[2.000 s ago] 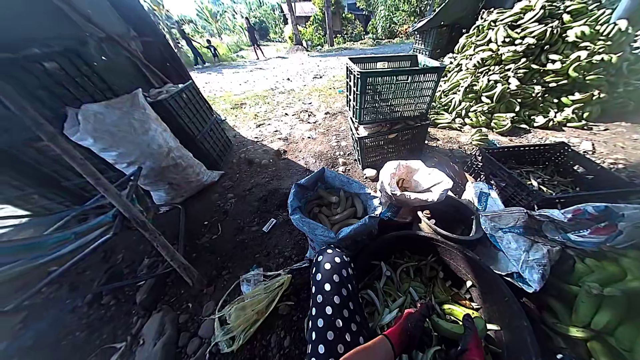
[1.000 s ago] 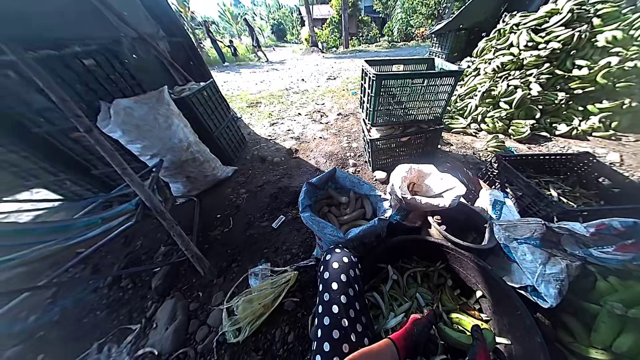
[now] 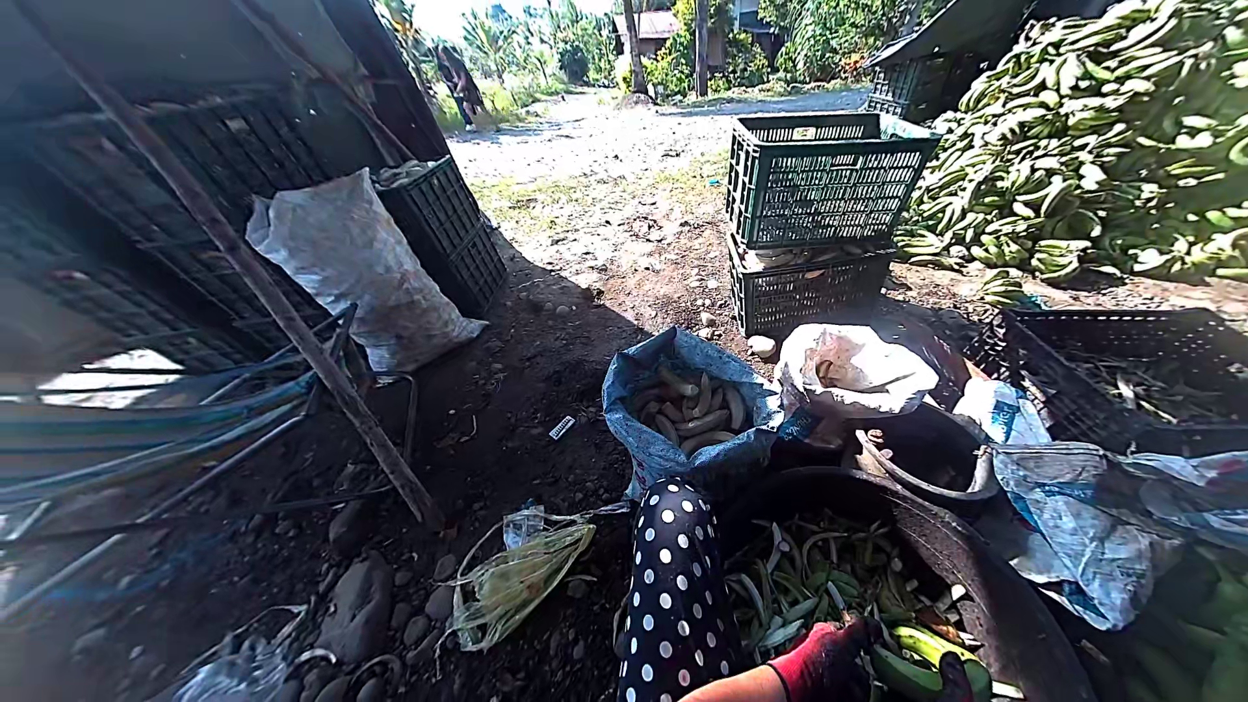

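Observation:
My left hand, in a red and dark glove, is bent over the black tub at the bottom; what its fingers hold is unclear. My right hand, in a dark glove and partly cut off by the frame's edge, grips the end of a green banana. A yellow-green banana lies against it, between the hands. Green peels fill the tub under both hands. Just beyond my knee, a blue woven sack stands open with peeled bananas inside.
A white sack and a bucket stand behind the tub. Farther off are stacked green crates, a banana heap and a black crate. At left are a full white sack, a leaning pole and stones.
Both hands stay low over the tub, close together at the bananas. The view has turned somewhat to the left.

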